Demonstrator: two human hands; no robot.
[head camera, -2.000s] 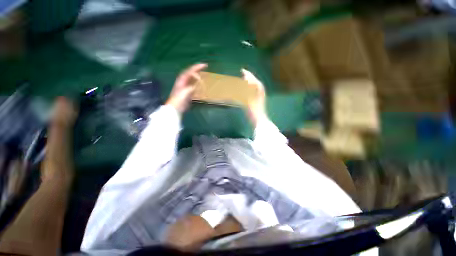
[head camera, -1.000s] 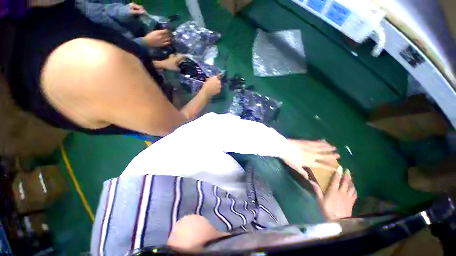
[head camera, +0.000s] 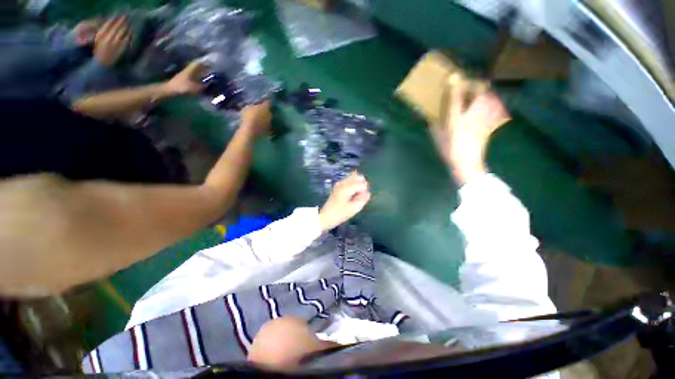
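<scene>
A small plain brown carton (head camera: 427, 87) is over the green bench, right of centre and toward the far side. My right hand (head camera: 468, 122) is on its near right side, fingers bent over its edge; the picture is blurred there. My left hand (head camera: 346, 201) is at the bench's near edge, fingers curled, beside a crumpled clear bag with black pieces (head camera: 337, 144). Whether its fingers hold anything is not clear.
At the left, a coworker's hands (head camera: 255, 118) handle shiny clear bags with black pieces (head camera: 222, 89). A flat clear bag (head camera: 326, 29) lies at the far side. A pale raised rail (head camera: 629, 89) curves along the far right. Brown cardboard (head camera: 533, 59) is near it.
My hands have parted: both were on the carton, now only the right is. My left hand has moved left to the bag. The view has shifted, and the carton appears higher in it.
</scene>
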